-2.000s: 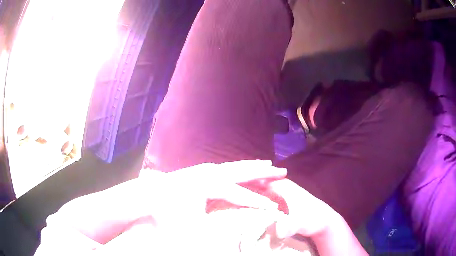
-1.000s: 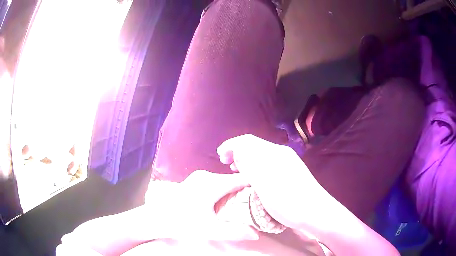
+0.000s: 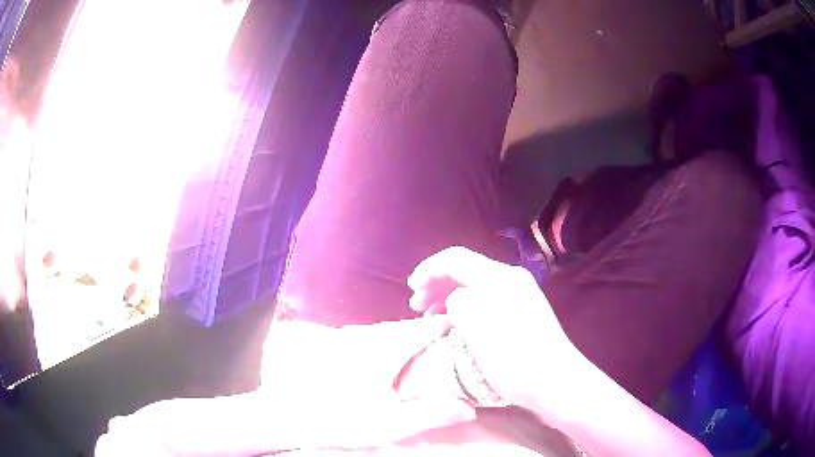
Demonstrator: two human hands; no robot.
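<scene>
A pale workpiece (image 3: 470, 373) with a ridged, curved rim is between my two hands above my lap. My left hand (image 3: 348, 370) comes from the lower left and holds it from the left side. My right hand (image 3: 505, 326) comes from the lower right, fingers curled, and holds it at the rim end. Glare washes out both hands, so finger outlines and most of the piece are hidden or unclear.
A glaring lit tray (image 3: 107, 196) stands at the left, with several small pieces (image 3: 134, 293) at its near end. A blue-violet ribbed crate (image 3: 237, 228) is beside it. A person in purple clothing (image 3: 777, 312) is at the right, above a blue bag or container (image 3: 706, 402).
My right hand has risen from lying across the left hand to a curled grip on the piece, whose ridged rim now shows. In the last second both hands have shifted only slightly.
</scene>
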